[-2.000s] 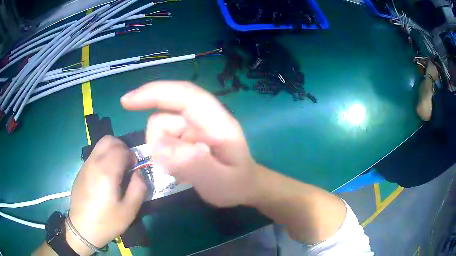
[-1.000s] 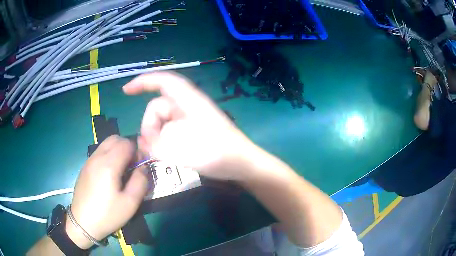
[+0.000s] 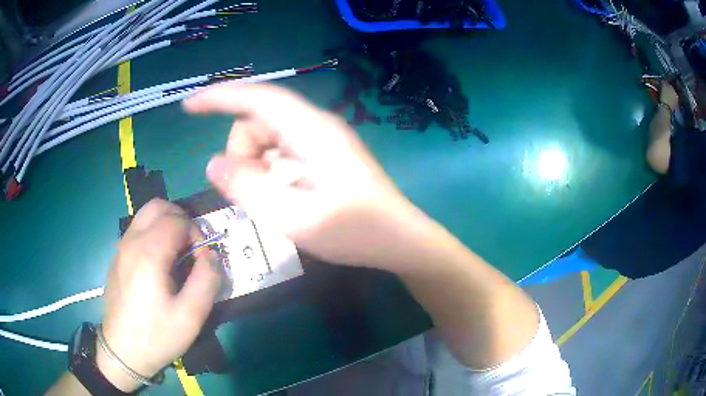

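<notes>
My left hand (image 3: 159, 286) is closed around the end of a white sheathed cable (image 3: 58, 306), with thin coloured core wires (image 3: 203, 245) sticking out between thumb and fingers over the card. My right hand (image 3: 298, 174) is raised above and right of the card, blurred, index finger stretched to the left and the other fingers curled. Whether it pinches a small piece cannot be seen. The white instruction card (image 3: 267, 263) lies flat, framed by black tape (image 3: 205, 352).
Waiting white harnesses (image 3: 70, 85) lie at the rear left across yellow line tape (image 3: 126, 143). A dark pile of loose black pieces (image 3: 422, 100) lies beyond my right hand, with the blue parts tray (image 3: 418, 25) behind it. Another worker's arm (image 3: 660, 139) is at the far right.
My right hand has shifted slightly, with its thumb parted from my left hand's fingertips. More of the card and core wires shows. My left hand still holds the cable.
</notes>
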